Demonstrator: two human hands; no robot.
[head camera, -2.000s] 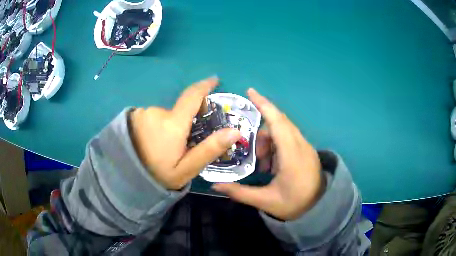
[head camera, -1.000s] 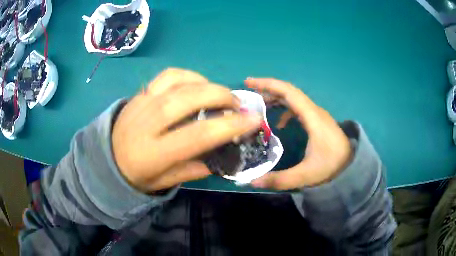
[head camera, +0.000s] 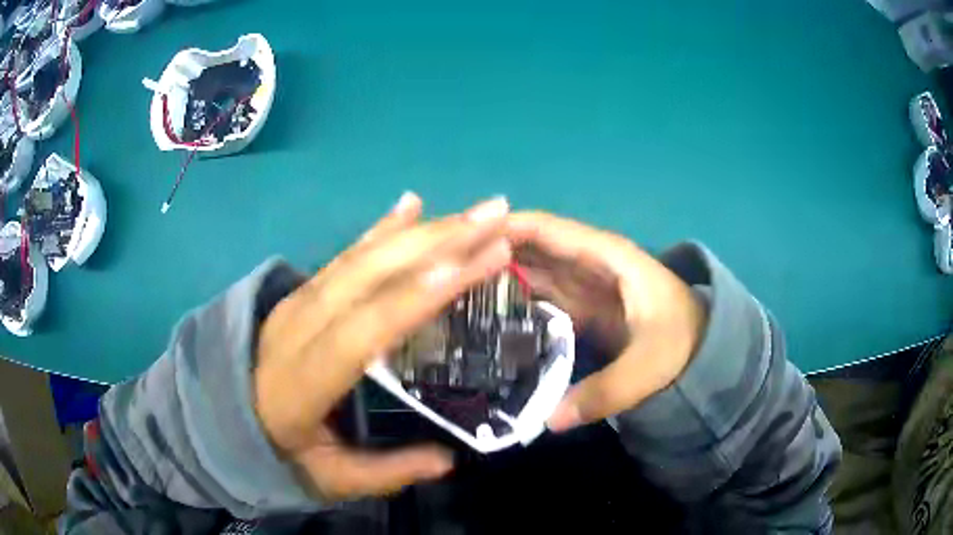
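Observation:
A white housing (head camera: 562, 345) is between my two hands at the front edge of the green bench. A dark circuit board (head camera: 475, 350) with silver parts lies in it, and a bit of red lead (head camera: 519, 277) shows at its top. My left hand (head camera: 366, 345) is slightly blurred, its fingers laid over the upper left of the housing and board. My right hand (head camera: 627, 324) grips the housing's right side, thumb at the lower right rim. The fingertips partly hide the board's top.
Another white housing (head camera: 266, 99) stands at the upper left, a thin lead with a white plug (head camera: 165, 207) hanging out. Several housings with boards and red wires (head camera: 94, 219) crowd the left edge. More white units (head camera: 928, 183) sit at the far right edge of the bench (head camera: 731, 188).
The housing has turned and tilted in my hands, with the board now facing up more fully. My left hand has shifted over its upper left. The view has moved, so the bench units sit lower.

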